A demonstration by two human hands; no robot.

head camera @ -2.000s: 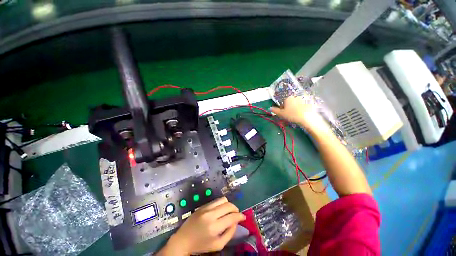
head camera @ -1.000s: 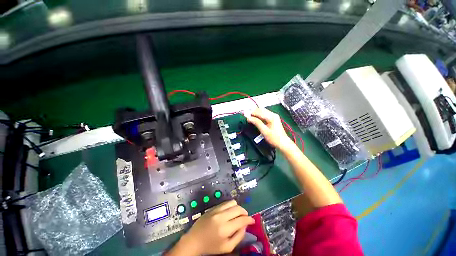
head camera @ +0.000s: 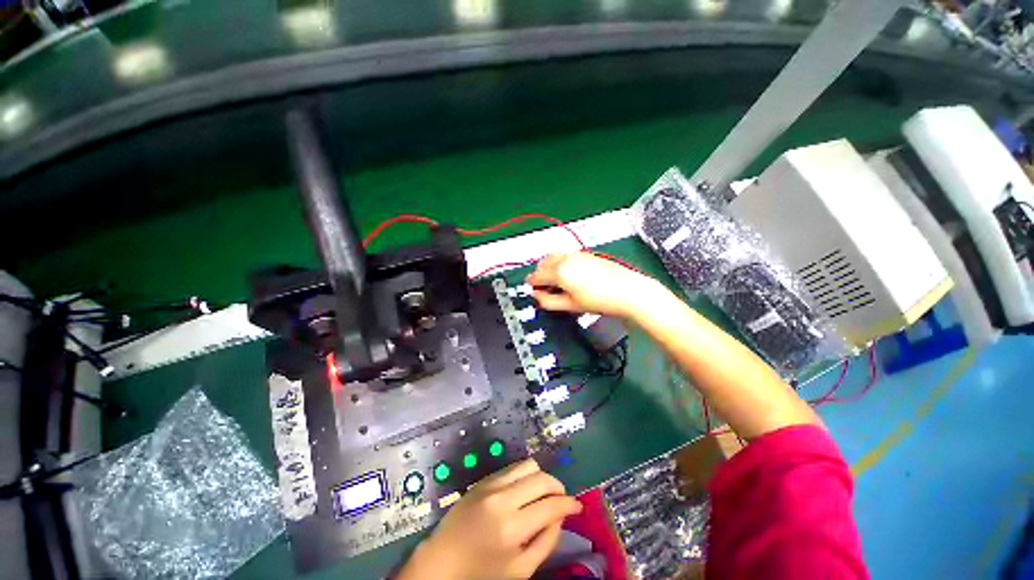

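Note:
The black test fixture (head camera: 414, 397) stands on the green bench with its long-handled press above it. My right hand (head camera: 573, 283) is at the top end of the row of white test sockets (head camera: 535, 360), fingertips bent at the uppermost socket; whether they grip a plug is hidden. The black unit (head camera: 604, 331) lies right of the sockets, partly under my right hand and wrist, its black leads running to the lower sockets. My left hand (head camera: 499, 523) rests at the fixture's front edge below the green buttons, fingers curled, nothing visible in it.
Bubble-wrapped units (head camera: 743, 278) lie at the right beside a beige vented box (head camera: 845, 244). A crinkled clear bubble bag (head camera: 176, 493) lies at the left. Red wires (head camera: 510, 224) loop behind the fixture. An open carton (head camera: 705, 459) with bagged parts is below the bench edge.
My right hand has moved left from the bubble-wrapped units, over the black unit, to the top socket. The bubble-wrapped units now show uncovered. My left hand stays at the fixture's front.

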